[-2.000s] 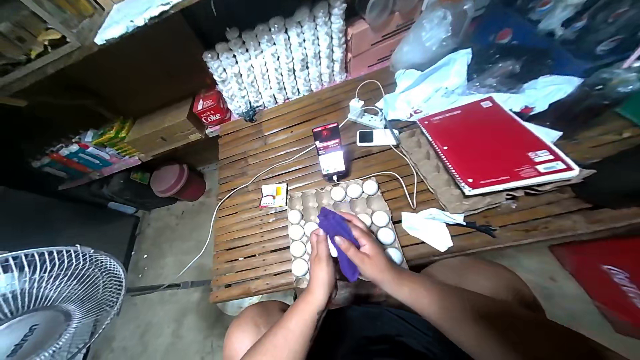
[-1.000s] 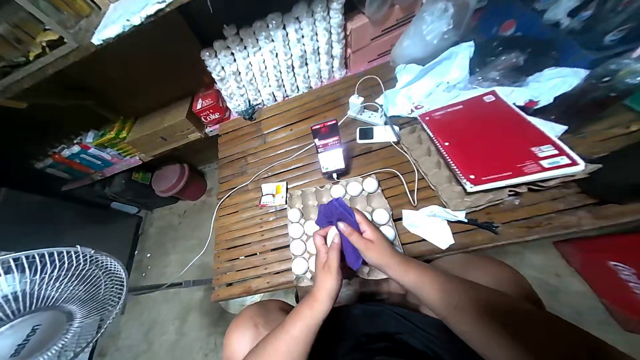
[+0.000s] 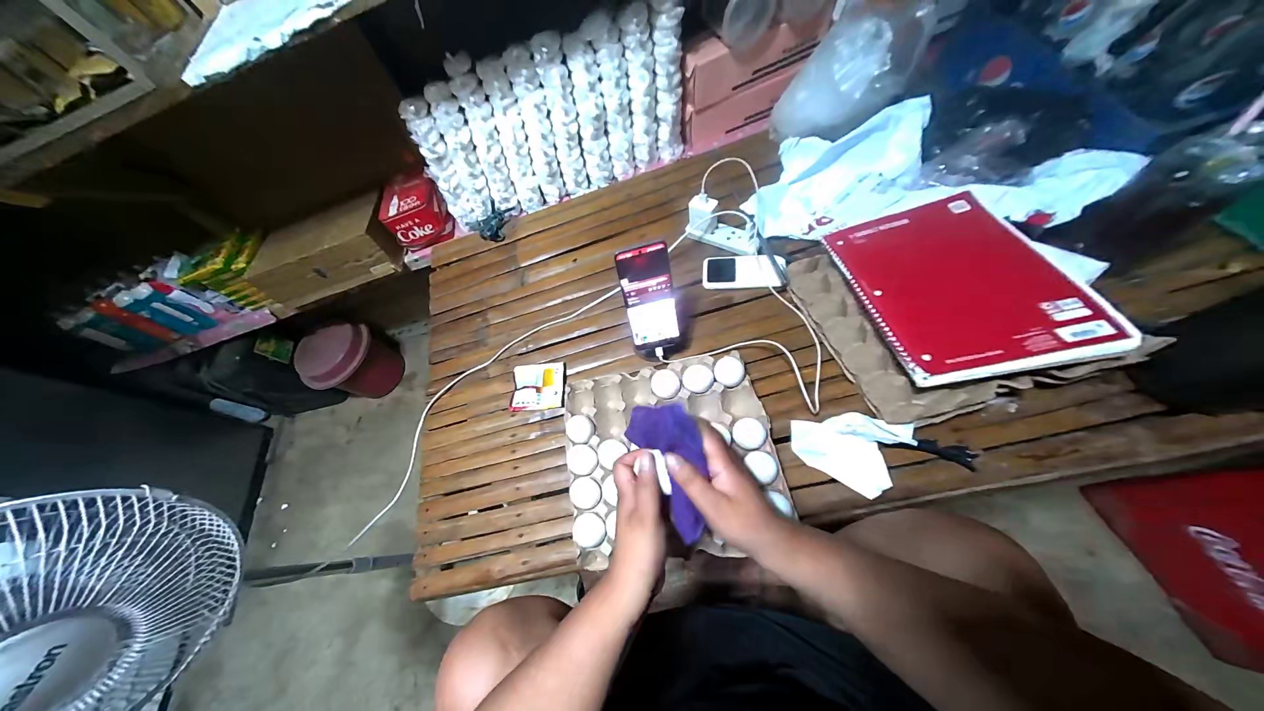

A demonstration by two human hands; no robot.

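Observation:
My left hand holds a small white object, perhaps an egg, mostly hidden by fingers. A purple cloth is in my right hand, draped around the same object and hanging below the fingers. Both hands meet above a cardboard egg tray, which has white eggs along its left side, right side and far edge. Some of its cups hold nothing. Just beyond the tray, a lit smartphone with a cable plugged in leans upright. A small packet lies at the tray's far left corner.
On the slatted bamboo table, a red spiral notebook rests on another egg tray at right. Nearby are a white device, a power strip and crumpled paper. A fan stands at left.
The white object shows between my fingers now; two seconds ago the cloth and hands covered more of it. My hands have shifted slightly and the cloth's folds have changed.

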